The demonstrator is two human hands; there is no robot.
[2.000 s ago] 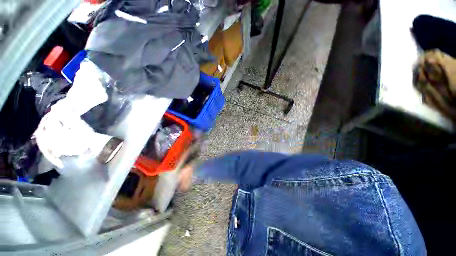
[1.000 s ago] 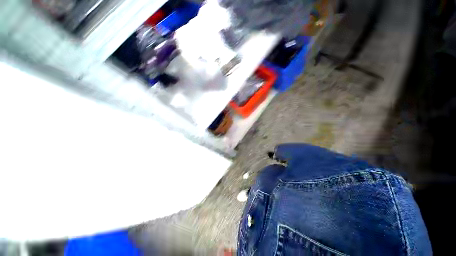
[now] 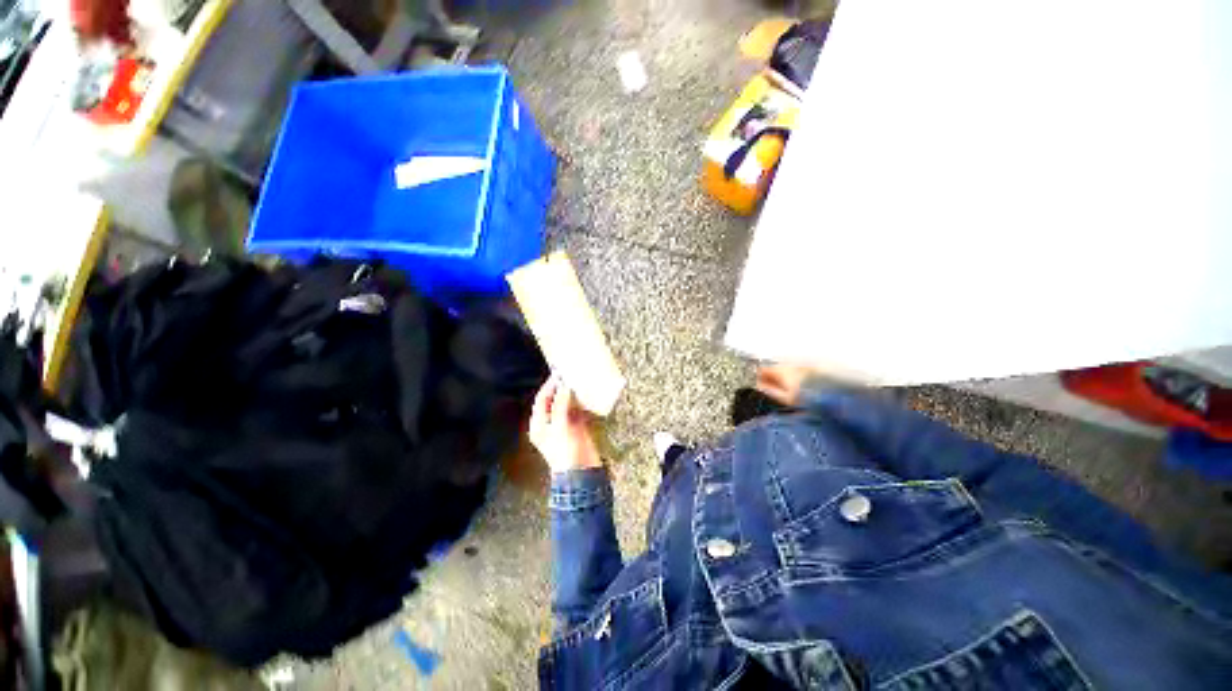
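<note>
My left hand (image 3: 561,427) holds a flat pale yellow pad (image 3: 568,331) by its lower end. The pad sticks up and forward over the speckled floor, beside a large heap of black garments (image 3: 291,419). My right hand (image 3: 781,382) is small in view at the near left corner of a white table (image 3: 1000,189). Its fingers are partly blurred against the table edge, and whether it holds anything cannot be told.
A large blue crate (image 3: 385,162) with a white slip inside stands on the floor beyond the heap. A yellow-orange package (image 3: 750,149) lies by the white table's left edge. Another cluttered table edge (image 3: 169,74) runs along the far left.
The view has swung from the shelves and coloured crates to the blue crate and black heap. My left hand now shows with the yellow pad, and my right hand shows by the white table.
</note>
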